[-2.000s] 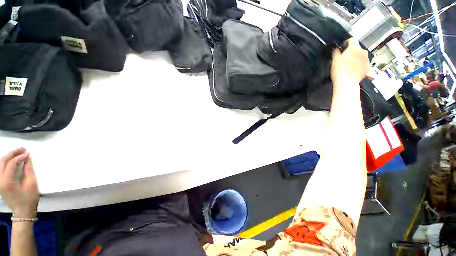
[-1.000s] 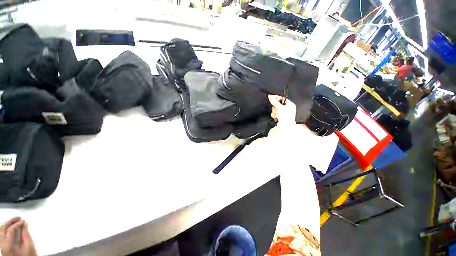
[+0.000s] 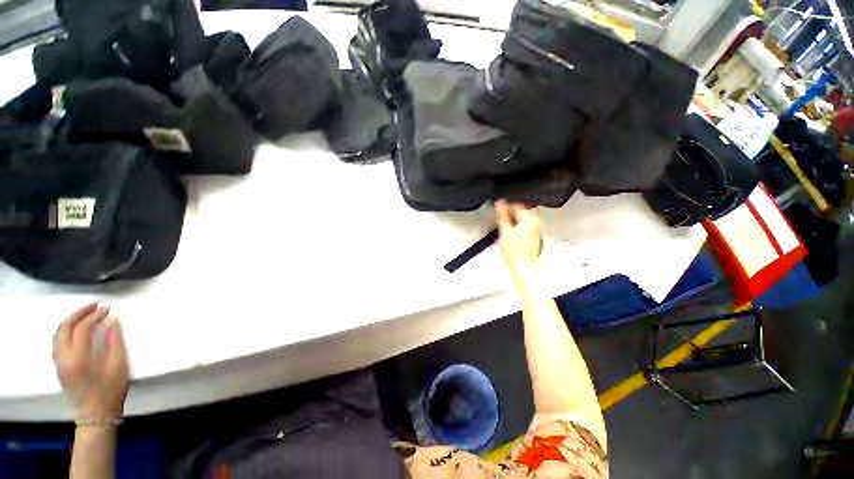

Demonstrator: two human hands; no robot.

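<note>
My right hand [image 3: 521, 234] is at the front edge of a heap of black bags [image 3: 459, 150]. Its fingers touch the bag's lower edge near a black strap [image 3: 471, 253]; blur hides whether they grip anything. My left hand [image 3: 92, 360] rests empty at the table's near edge at the left, fingers slightly apart. A black bag with a white label [image 3: 103, 220] lies beyond it. No snips can be made out.
The white table [image 3: 281, 271] curves across the view. More black bags [image 3: 290, 79] lie along its far side. Below its edge are a round blue bin [image 3: 462, 407], a blue crate [image 3: 609, 301] and a metal stand [image 3: 716, 355]. A red and white box [image 3: 757, 245] is at the right.
My right hand has moved from the upper part of the right heap down to its front edge near the strap. The view has shifted. My left hand stays at the table edge.
</note>
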